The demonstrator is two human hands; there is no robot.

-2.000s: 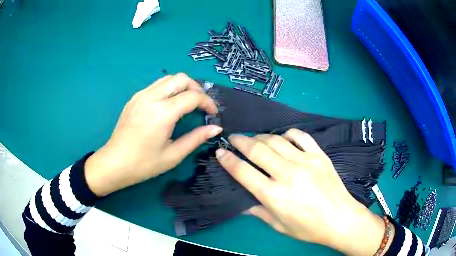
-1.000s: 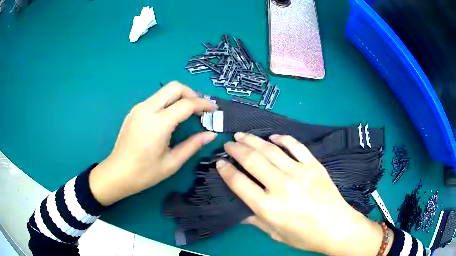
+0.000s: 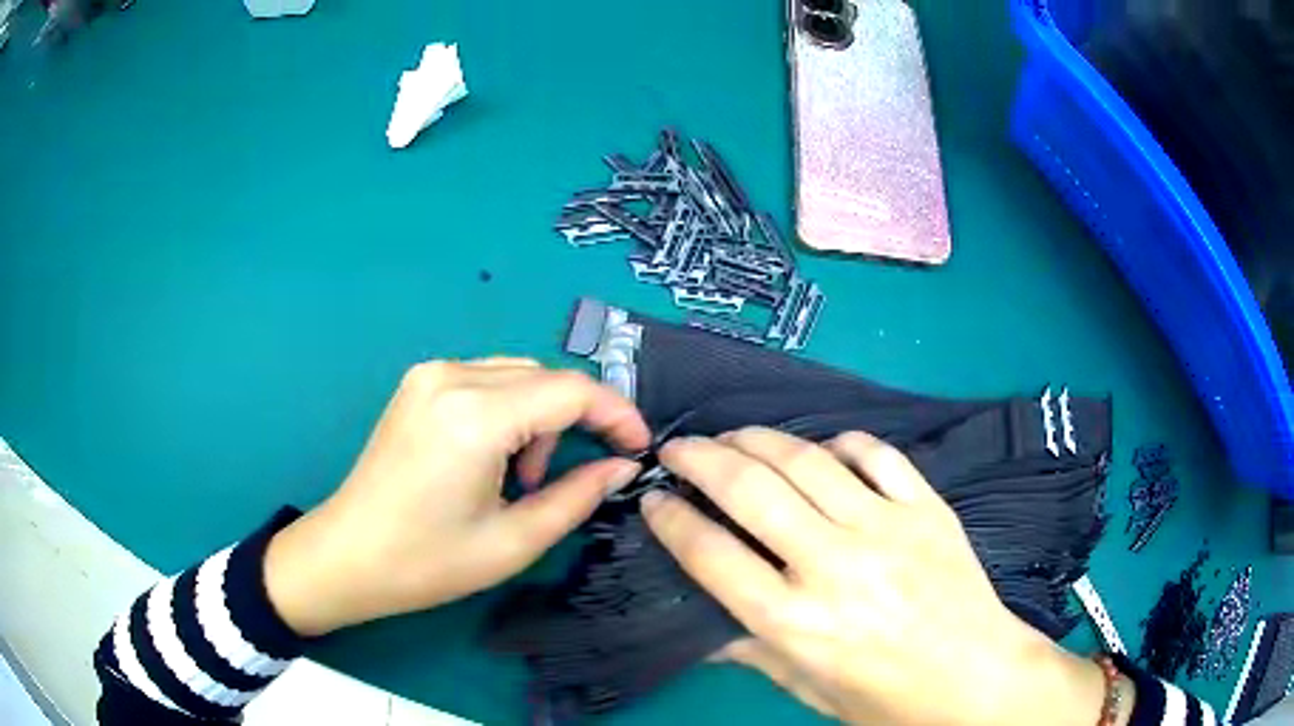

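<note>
A stack of dark straps (image 3: 823, 404) lies fanned on the green bench, with silver-looking pieces at its upper left end and two silver bars near its right end. My left hand (image 3: 476, 482) pinches a small dark piece at the strap ends with thumb and index finger. My right hand (image 3: 837, 567) lies over the straps, its thumb and fingertips meeting the left fingertips at the same small piece. The fingers hide most of that piece. A loose pile of dark, silver-edged connectors (image 3: 695, 234) lies just beyond the straps.
A pink glitter phone (image 3: 869, 142) lies behind the connector pile. A blue basket (image 3: 1149, 213) stands at the right. Small piles of black bits (image 3: 1175, 624) and silver bits (image 3: 1229, 621) lie at lower right, near a ribbed tray (image 3: 1263, 674). White tissue (image 3: 426, 97) lies at upper left.
My left hand has moved down from the upper strap end to the right fingertips. The grey end block and silver pieces there are now uncovered. The view has shifted slightly.
</note>
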